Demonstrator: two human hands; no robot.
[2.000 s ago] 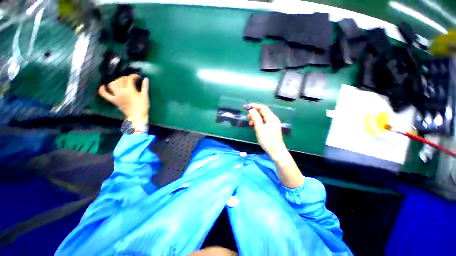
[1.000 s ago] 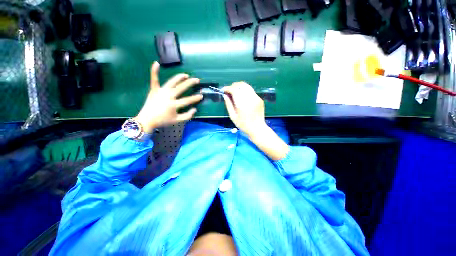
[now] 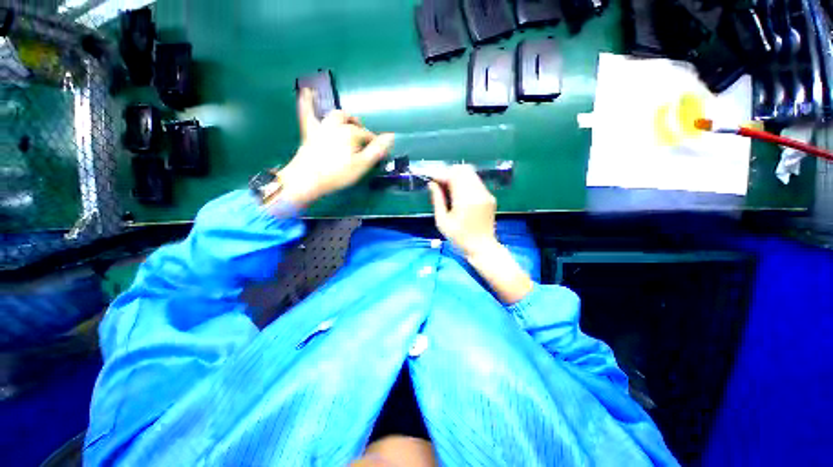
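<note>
My right hand [image 3: 468, 205] holds thin tweezers [image 3: 422, 177], whose tip points left over a flat dark strip [image 3: 498, 171] on the green mat near the bench's front edge. My left hand [image 3: 338, 155] is left of the strip with its fingers spread. One fingertip touches or overlaps a single black housing [image 3: 321, 89] lying behind it. I cannot tell whether a small part is at the tweezer tip.
Slotted black housings [image 3: 490, 80] stand at the back. Glossy black blocks [image 3: 187, 148] sit at left beside the wire mesh [image 3: 99, 137]. White paper [image 3: 626, 128] with a yellow patch and red brush [image 3: 776, 139] is at right. Ribbed black parts [image 3: 793, 64] lie far right.
My left hand came from the left blocks to the middle, and its finger has now moved onto the single housing, which appeared there after the first frame. My right hand stays over the strip.
</note>
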